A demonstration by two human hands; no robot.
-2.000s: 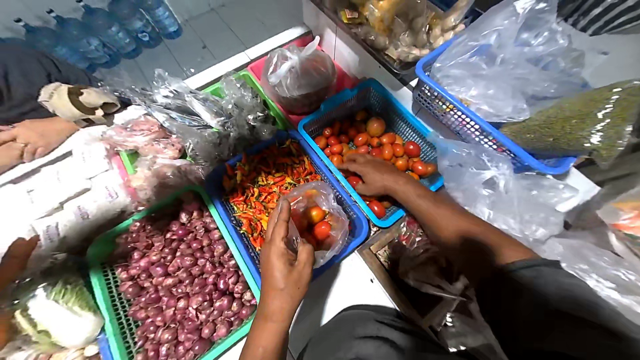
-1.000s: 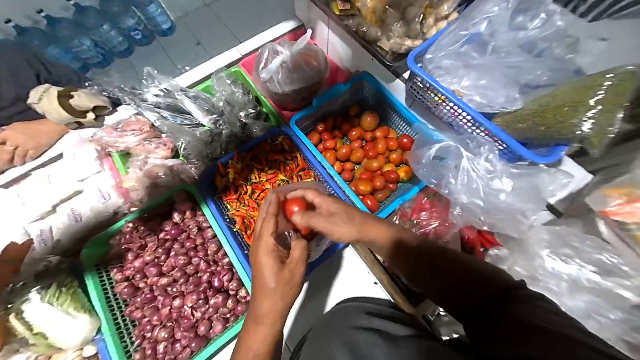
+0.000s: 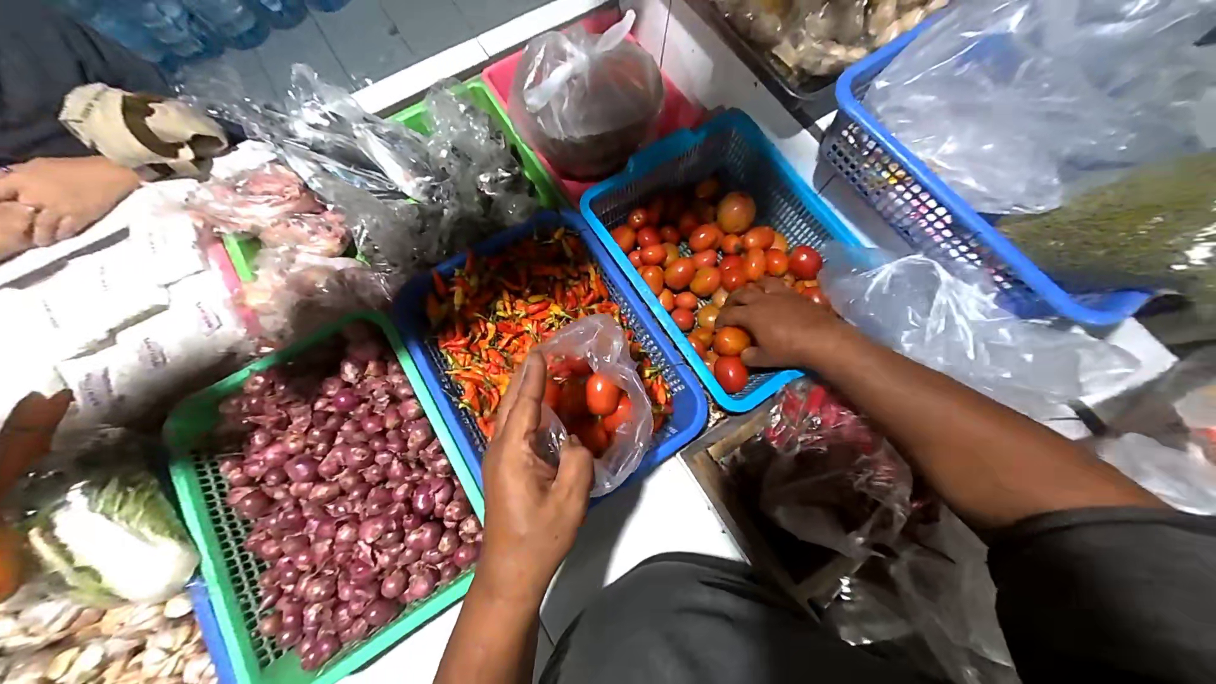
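My left hand [image 3: 534, 465] holds a clear plastic bag [image 3: 635, 432] open between thumb and fingers; several red tomatoes [image 3: 602, 394] lie in the bag. The bag is over the front of a blue basket of small red and orange chillies [image 3: 494, 328]. My right hand [image 3: 779, 323] is down among the tomatoes [image 3: 705, 280] in a light-blue plastic basket [image 3: 622, 223], its fingertips partly hidden. Whether it grips a tomato cannot be made out. Left of the chillies stands a green basket [image 3: 195, 494] of shallots [image 3: 342, 484].
A tied plastic bag [image 3: 586, 95] stands behind the baskets. A blue basket [image 3: 950, 209] with plastic bags is at right, a wooden crate [image 3: 736, 494] below. At left are a cabbage [image 3: 114, 541], garlic [image 3: 104, 641], white packets [image 3: 142, 351] and another person's hands [image 3: 71, 195].
My right hand held a tomato at the bag one second ago; it has since moved back to the tomato basket. My left hand stays at the bag.
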